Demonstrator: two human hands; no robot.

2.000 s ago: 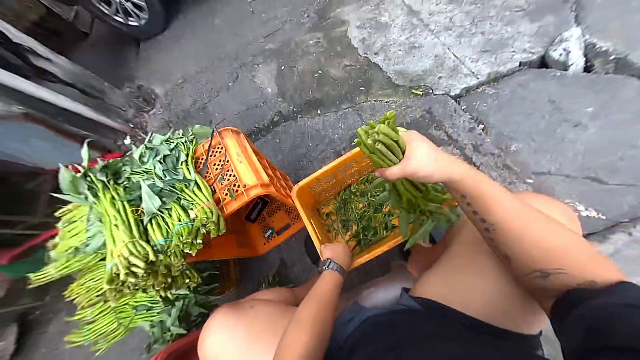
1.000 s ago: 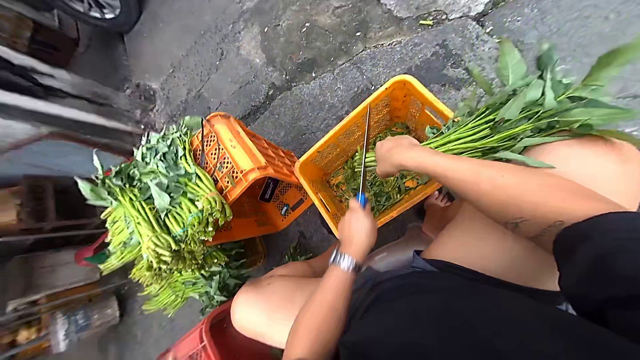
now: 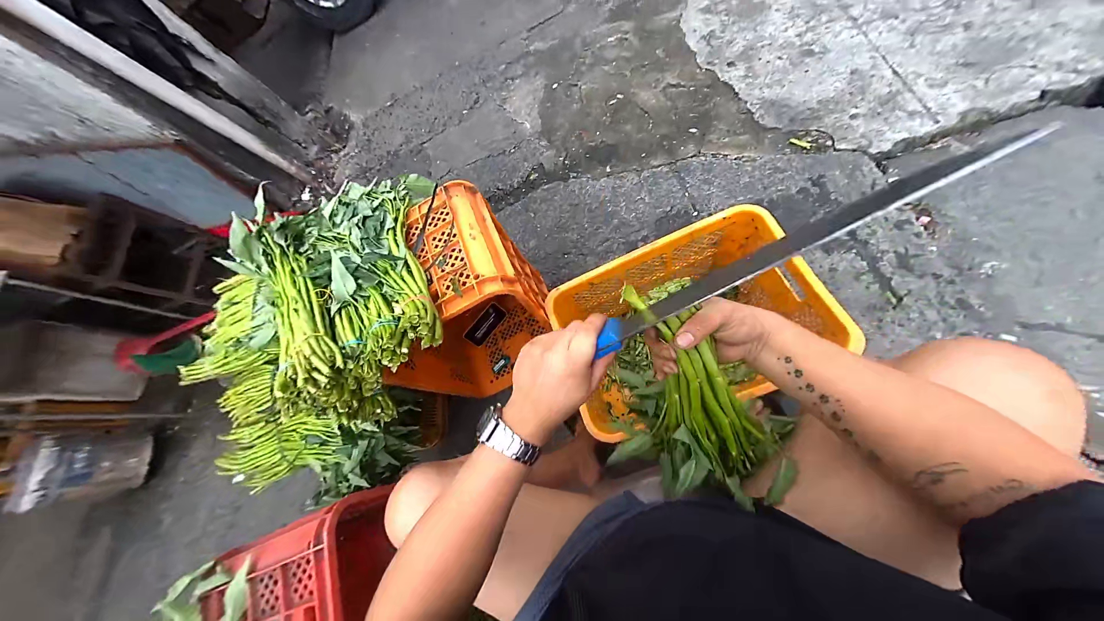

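My left hand (image 3: 556, 371), with a metal watch on its wrist, is closed around the blue handle of a long-bladed knife (image 3: 828, 228). The blade points up and right, passing over the cut ends of a bunch of leafy green stems (image 3: 703, 388). My right hand (image 3: 716, 335) grips that bunch near its stem ends, with the leaves hanging down toward my lap. Both hands are at a yellow-orange plastic crate (image 3: 699, 250), which holds loose green trimmings and lies between my knees and the pavement beyond.
A large stack of tied green bunches (image 3: 302, 336) lies at the left, against an orange crate (image 3: 483, 250) tipped on its side. A red plastic crate (image 3: 293, 561) with some leaves is at the lower left. Cracked pavement (image 3: 604, 112) lies beyond; a vehicle tyre (image 3: 336, 10) shows at the top.
A second ago the bunch's leaves pointed right; now they hang toward my lap. The knife, seen upright over the crate then, now slants up and right across the stems.
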